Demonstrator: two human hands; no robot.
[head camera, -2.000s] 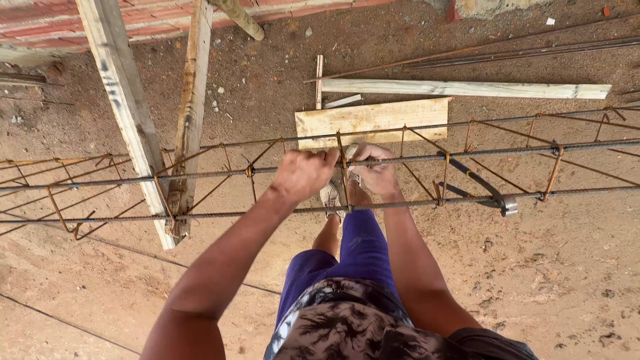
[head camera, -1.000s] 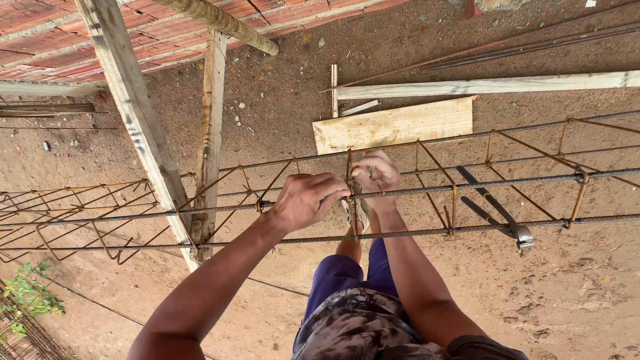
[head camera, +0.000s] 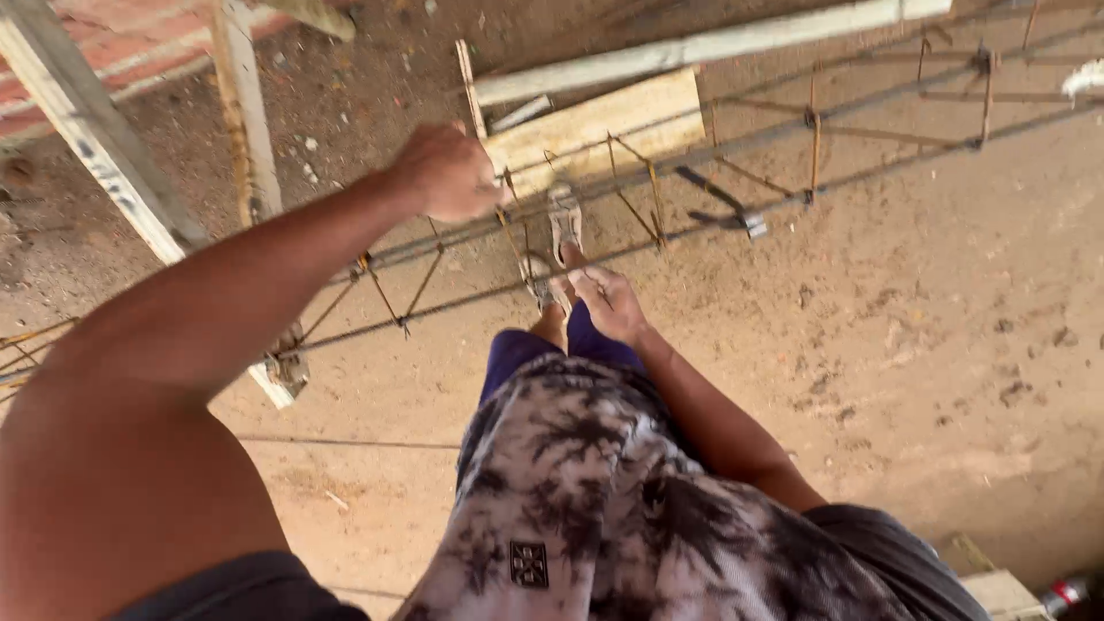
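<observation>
A long rebar cage (head camera: 742, 147) of steel bars and rusty stirrups crosses the view in front of my body. My left hand (head camera: 453, 172) is curled at its far bar, beside a stirrup; blur and the turned wrist hide whether anything is in the fingers. At the near bar is my right hand (head camera: 608, 302), fingers bent, and whether it grips the bar or a wire cannot be told. Pincers with dark handles (head camera: 752, 224) hang on the near bar, right of my hands.
Wooden posts (head camera: 95, 138) stand at the left, one near the cage. Beyond the cage a pale board (head camera: 604, 125) and a long timber strip (head camera: 716, 43) lie on the dirt ground. A brick wall (head camera: 147, 34) is at the upper left. My shoes (head camera: 565, 220) show below the bars.
My hands were close together at a stirrup; now they are apart, the left at the far side of the cage and the right at the near side. The view has tilted.
</observation>
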